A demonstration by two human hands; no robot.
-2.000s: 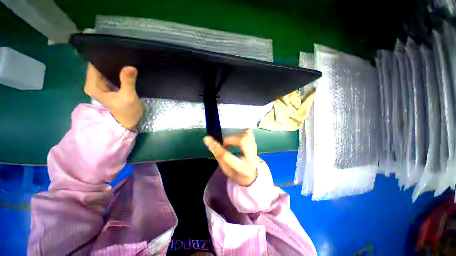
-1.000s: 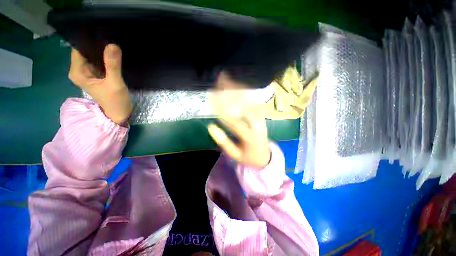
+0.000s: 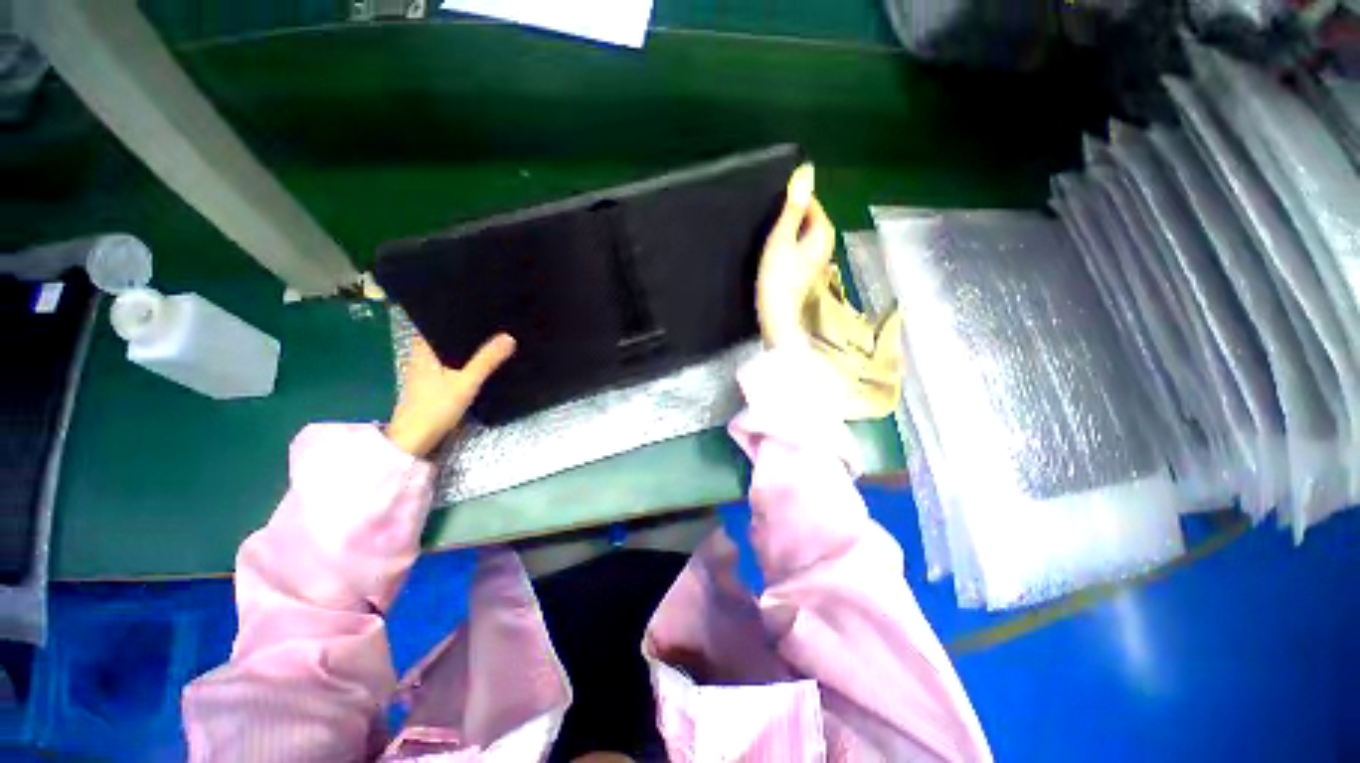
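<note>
A flat matte black folding unit [image 3: 545, 306] is held tilted over a silvery bubble bag [image 3: 597, 437] on the green bench. Its narrow arm lies folded against the face towards me. My left hand [image 3: 445, 391] grips its lower left part, thumb on the near face. My right hand [image 3: 794, 266] holds its right end, fingers up along the edge. A crumpled yellow-tan cloth [image 3: 868, 362] lies just right of my right hand, partly hidden by it.
At left stand a white bottle [image 3: 206, 346] and a pale post [image 3: 202, 149]. Another black unit [image 3: 38, 403] lies at the far left edge. Bubble bags [image 3: 1029, 358] lean in a row at right. A white paper sheet [image 3: 567, 15] lies at the far side.
The unit's arm, sticking out towards me earlier, now lies folded flat. My right hand has moved from the arm to the unit's right end. The view has shifted, showing the bottle and paper.
</note>
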